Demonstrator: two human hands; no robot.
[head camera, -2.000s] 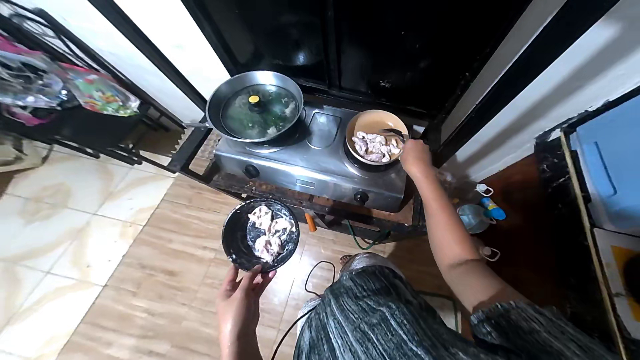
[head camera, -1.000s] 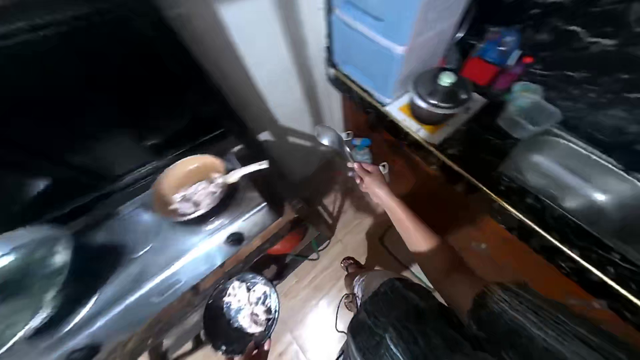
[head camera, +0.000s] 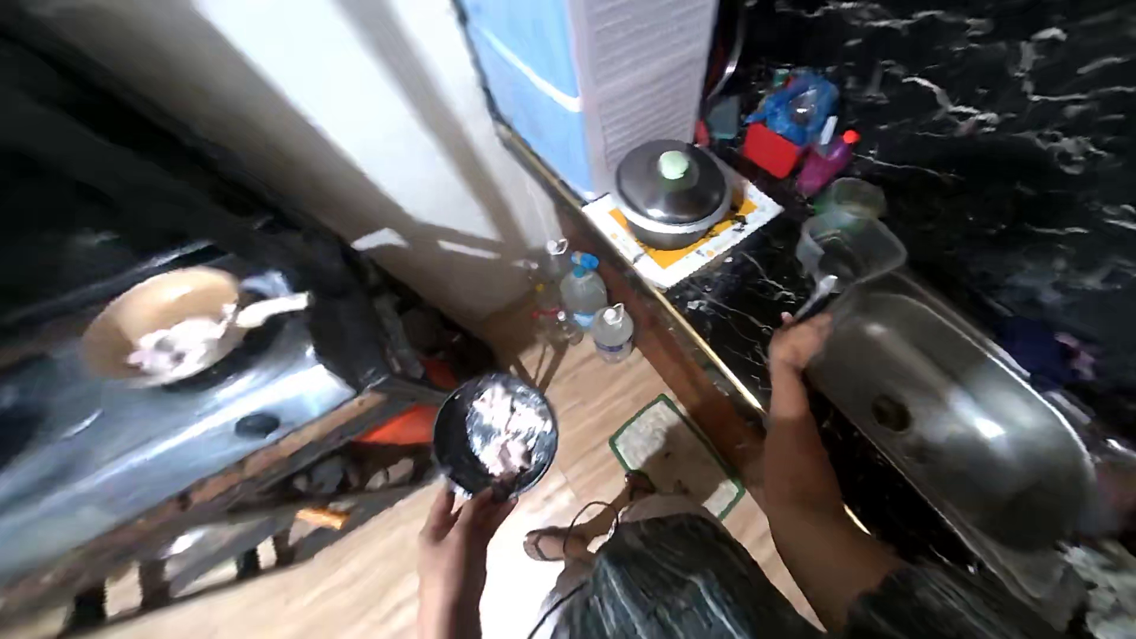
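Note:
My left hand (head camera: 466, 524) grips the near rim of a black bowl (head camera: 453, 435) that holds pale, coated pieces of raw meat (head camera: 508, 426). Over the counter at the right, my right hand (head camera: 799, 342) is closed on the handle of a metal utensil (head camera: 821, 297), probably the ladle; its head reaches a clear plastic container (head camera: 874, 248) beside the steel sink (head camera: 941, 426). On the stove (head camera: 204, 417) at the left stands a tan-lined frying pan (head camera: 133, 306) with more pale pieces and a light handle.
A lidded pot (head camera: 670, 209) stands on a patterned mat on the black marbled counter (head camera: 737, 311), by a blue drawer unit (head camera: 532, 71). Plastic bottles (head camera: 583, 293) stand on the floor between stove and counter, near a green-edged floor mat (head camera: 666, 444).
The view has swung right from stove to counter. My right hand has gone from the pan to beside the sink, carrying a ladle one second ago. My left hand still holds the bowl.

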